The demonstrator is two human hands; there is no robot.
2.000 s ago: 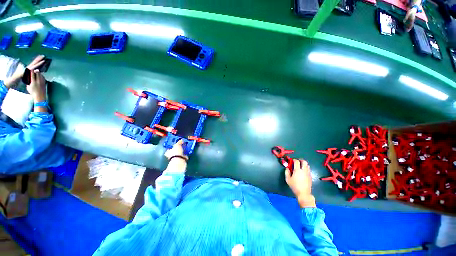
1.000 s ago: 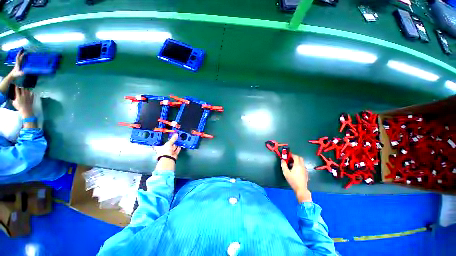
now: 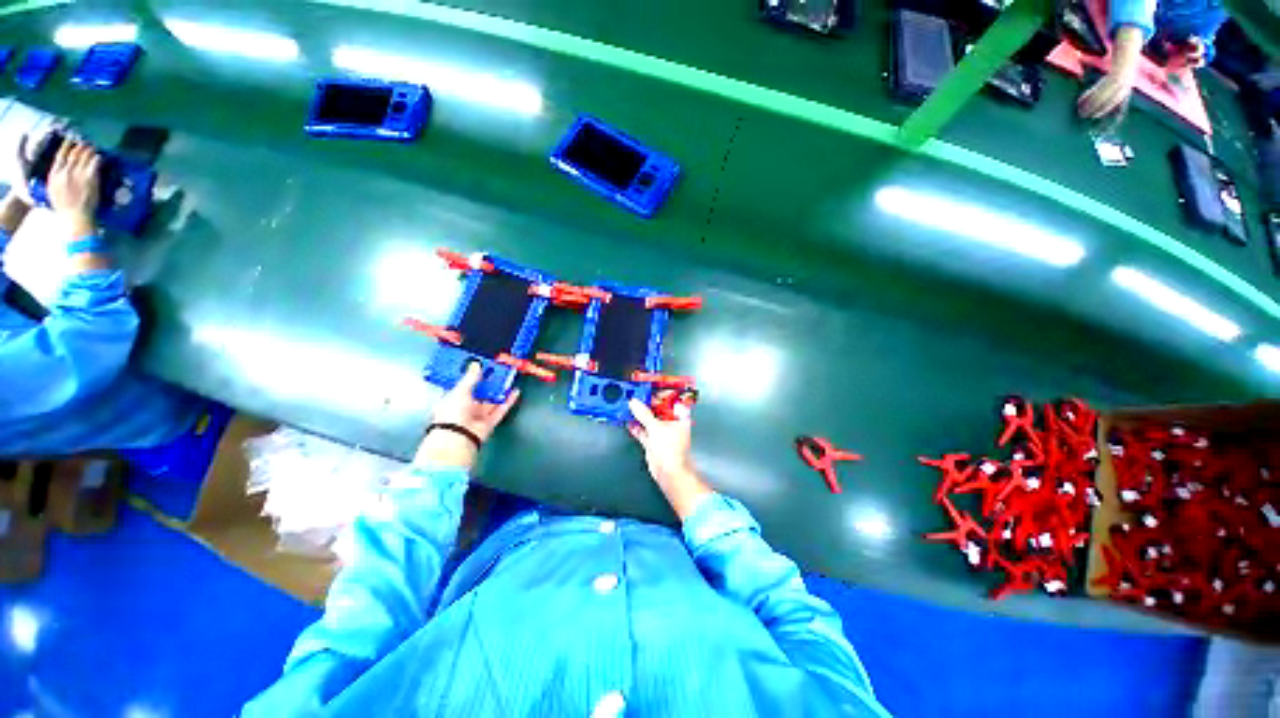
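Note:
Two clamped devices lie side by side on the green bench, blue with dark screens and red clamps on their long sides. My left hand [image 3: 470,410] touches the lower end of the left clamped device [image 3: 494,316]. My right hand [image 3: 664,438] is at the lower right corner of the right clamped device [image 3: 618,334], with a red spring clamp [image 3: 677,404] at its fingers. One loose spring clamp [image 3: 825,457] lies on the bench to the right of my right hand.
A clamp pile [image 3: 1018,498] and a cardboard box of clamps [image 3: 1105,505] are at right. Unclamped devices [image 3: 615,164] lie in a row toward the rail. Another worker's hand [image 3: 73,183] is at left, another [image 3: 1109,93] beyond the rail. A waste carton [image 3: 242,526] is below the bench.
My right hand has moved left from the loose clamps to the right device, bringing one clamp and leaving one behind. The two devices now stand farther apart at their lower ends.

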